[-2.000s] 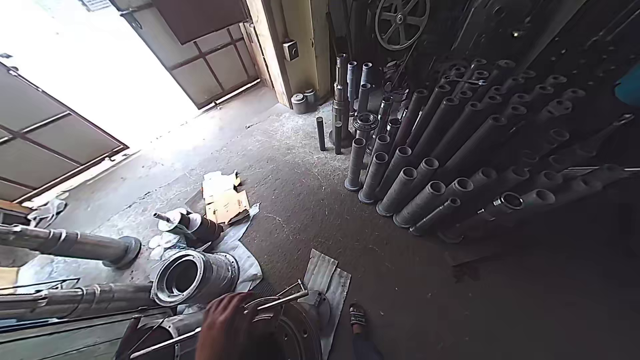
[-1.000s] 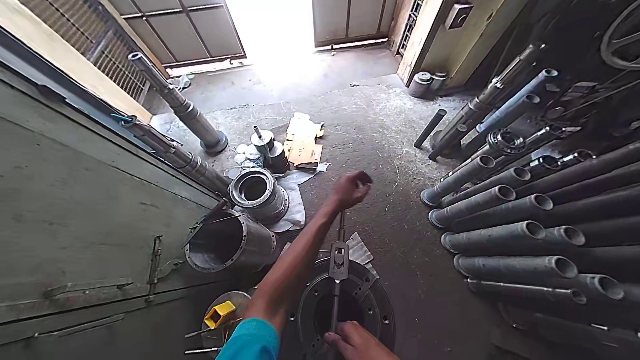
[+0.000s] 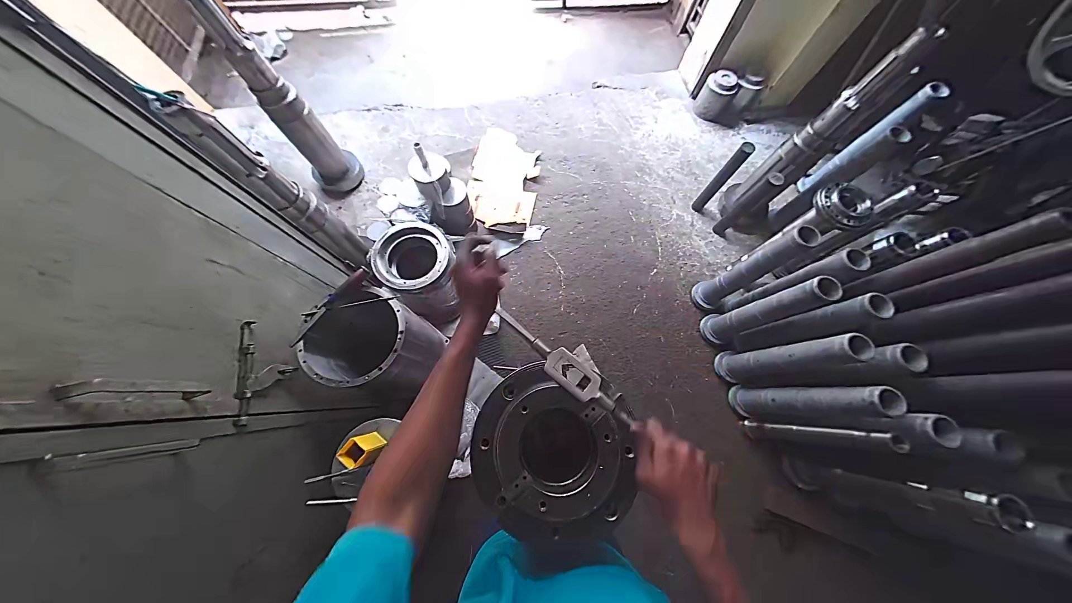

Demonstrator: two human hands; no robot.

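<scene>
A tap wrench (image 3: 574,373) with two long handles lies slantwise over the upper right rim of a dark, round metal flange (image 3: 504,435) with a wide central bore and bolt holes. My left hand (image 3: 480,275) is closed at the far end of its upper left handle. My right hand (image 3: 670,465), a little blurred, grips the lower right handle. The wrench's middle sits above a hole near the flange's edge; any tap below it is hidden. The flange stands close before my body.
Left of the flange are a wide metal cylinder (image 3: 402,343) and a smaller ringed cylinder (image 3: 413,258). A yellow block (image 3: 361,450) lies by the grey metal cabinet (image 3: 142,318). Several steel pipes (image 3: 796,360) lean at the right. Cardboard (image 3: 507,205) lies on the floor ahead.
The wrench has turned from nearly upright in the view to slantwise. My left hand now is at its upper left end, my right hand at its lower right end.
</scene>
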